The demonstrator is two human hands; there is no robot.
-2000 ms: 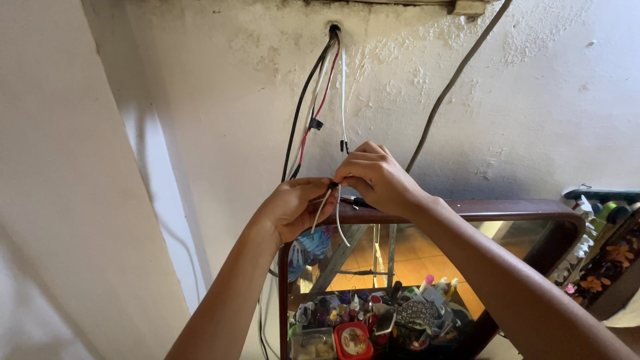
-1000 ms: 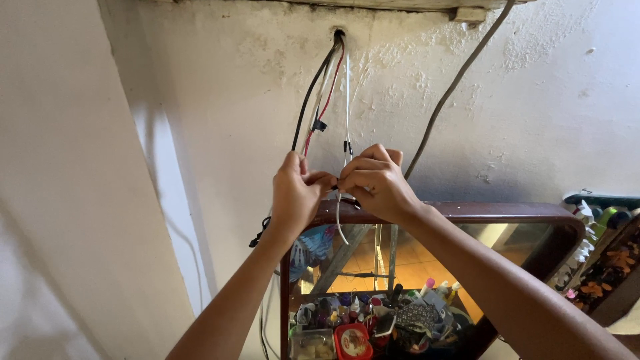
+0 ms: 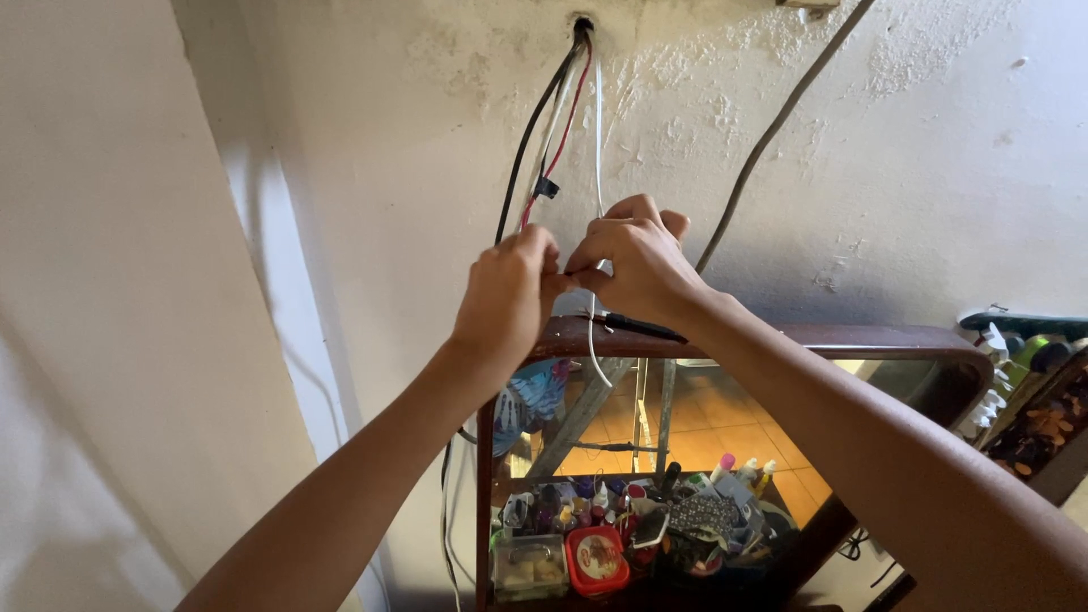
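Note:
My left hand (image 3: 510, 293) and my right hand (image 3: 636, 255) meet at the fingertips over the mirror's top edge, pinching something small and dark that the fingers mostly hide. A white wire (image 3: 598, 127) comes down from the wall hole to my right hand, and a loose white end (image 3: 594, 348) hangs below it. Left of it, a red wire (image 3: 561, 140) and a black cable (image 3: 520, 153) run down behind my left hand. Black tape (image 3: 546, 187) wraps part of the red wire's bundle. A black-handled tool (image 3: 642, 326) lies on the frame under my right wrist.
A dark wood-framed mirror (image 3: 884, 338) leans below, reflecting a ladder and tiled floor. Bottles and a red-lidded tub (image 3: 597, 559) show low down. A thick grey cable (image 3: 778, 119) slants across the peeling wall. Dark shelving with items (image 3: 1033, 408) stands at the right.
Both hands have stayed close together at the wires. My left hand has turned more upright since two seconds ago. The black piece on the white wire above my right hand no longer shows.

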